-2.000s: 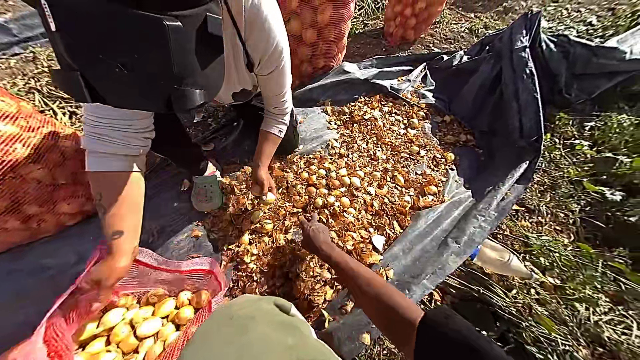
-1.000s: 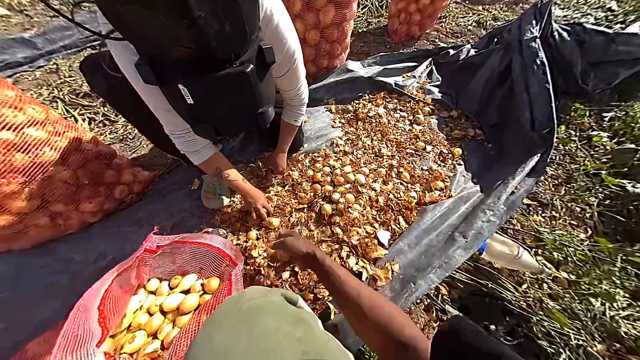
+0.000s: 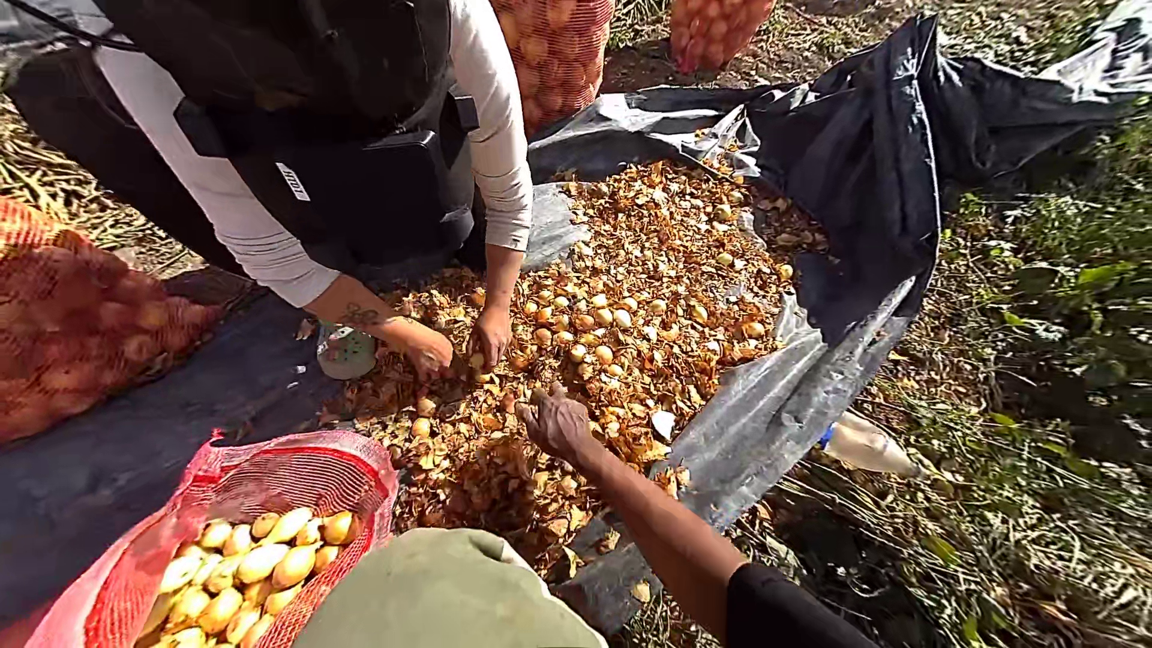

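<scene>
My right hand (image 3: 556, 423), at the end of a bare forearm in a dark sleeve, reaches into a heap of small onions (image 3: 603, 319) and dry onion skins (image 3: 666, 225). Its fingers are bent at the near edge of the loose onions; whether they hold one I cannot tell. My left hand is not in view. At lower left a red mesh sack (image 3: 360, 454) lies with its mouth spread, holding yellow onions (image 3: 261, 562). A co-worker's two hands are in the skins just beyond my hand, one of them at a small onion (image 3: 477, 361).
The heap rests on a dark plastic sheet (image 3: 765, 432), bunched up at the right. A person crouches opposite. Full mesh sacks stand at the left (image 3: 81, 324) and back (image 3: 553, 58). A plastic bottle (image 3: 868, 444) lies on the grass at right. A green-clad knee (image 3: 441, 594) is in front.
The co-worker's hand has gone from the open sack to the heap since two seconds ago. My right hand has stayed over the onions, shifting slightly.
</scene>
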